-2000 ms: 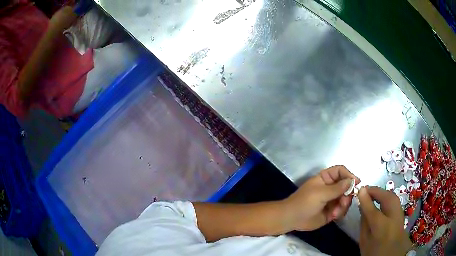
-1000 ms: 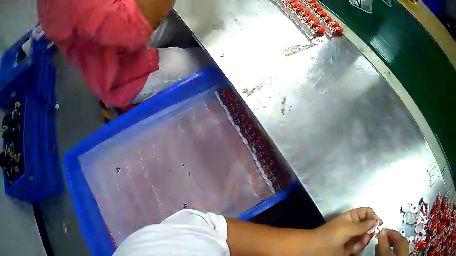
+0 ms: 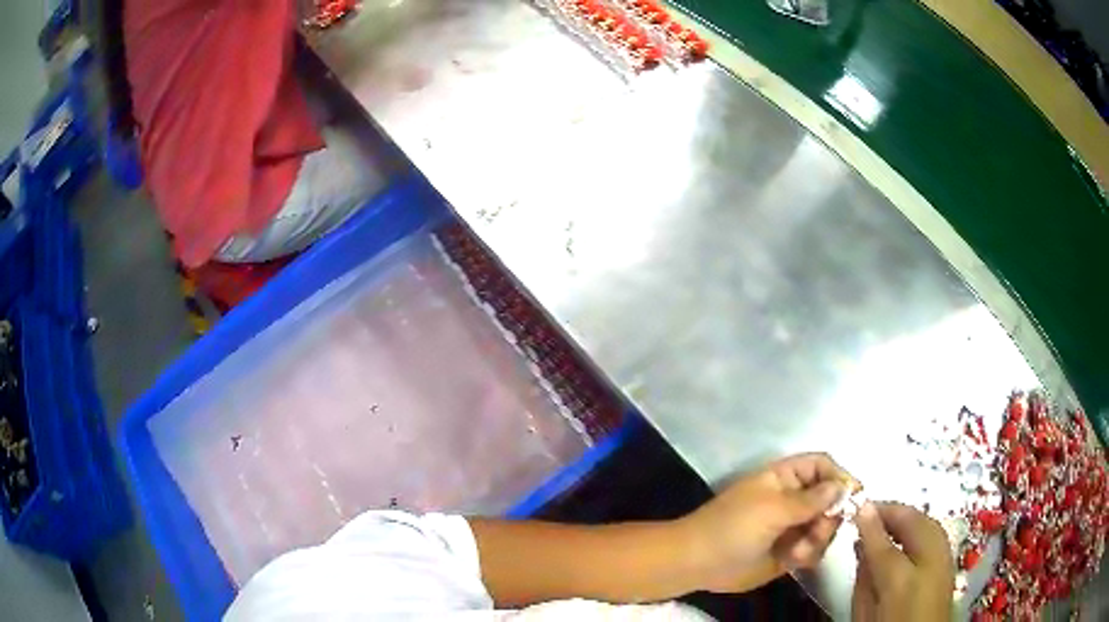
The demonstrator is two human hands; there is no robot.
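My left hand (image 3: 775, 516) is over the front edge of the steel table, its thumb and fingers pinching a small white piece (image 3: 842, 504), which looks like a base disc. My right hand (image 3: 902, 561) is close beside it, fingertips at the same piece; whether it holds a separate part is too small to tell. A pile of small white discs (image 3: 961, 468) lies just right of the hands. A tangled heap of red-haired doll figures (image 3: 1043, 516) lies beyond it at the right edge.
The steel table (image 3: 730, 267) runs to the upper left, with rows of red figures (image 3: 626, 30) at its far end. A blue crate (image 3: 286, 304) with a pale lining stands below the table edge. A person in red (image 3: 219, 122) sits beyond it. Blue crates (image 3: 61, 401) are stacked at far left.
The camera view has shifted, bringing both hands, the disc pile and the figure heap up and left from the last frame. Both hands stay together at the small white piece.
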